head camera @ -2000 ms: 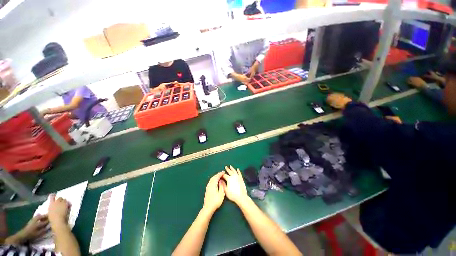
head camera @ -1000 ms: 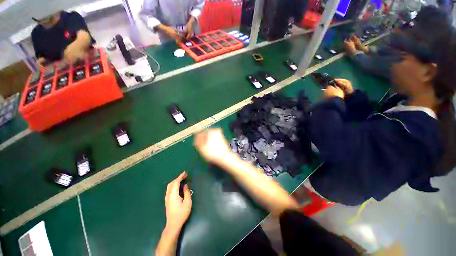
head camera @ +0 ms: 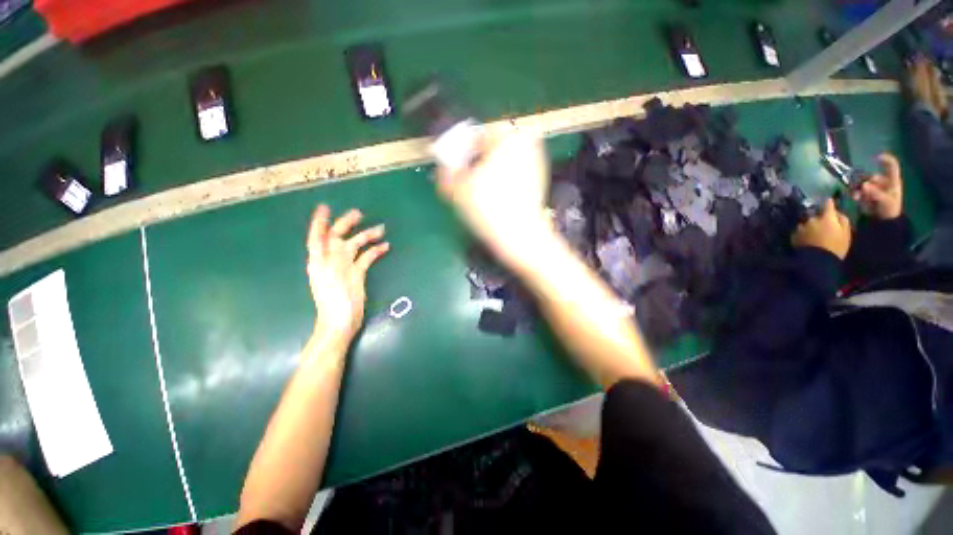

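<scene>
My right hand (head camera: 500, 178), blurred, holds a black handset (head camera: 451, 131) with a white patch above the pale rail, left of the cover pile (head camera: 664, 199). My left hand (head camera: 340, 261) is over the green surface with its fingers spread and nothing in it. A small whitish ring (head camera: 400, 307) lies on the green surface just right of my left wrist. A few loose dark cover pieces (head camera: 497, 321) lie at the pile's near left edge.
Several handsets (head camera: 211, 105) lie on the far green strip beyond the pale rail (head camera: 261, 176). A record sheet (head camera: 57, 376) lies left of the white line. At the right, a neighbour's hands (head camera: 826, 228) hold a shiny tool. A red tray (head camera: 115, 13) is at the top left.
My right hand has moved forward and now holds a handset. My left hand has opened, and the ring shows on the surface beside it. The view has tilted down.
</scene>
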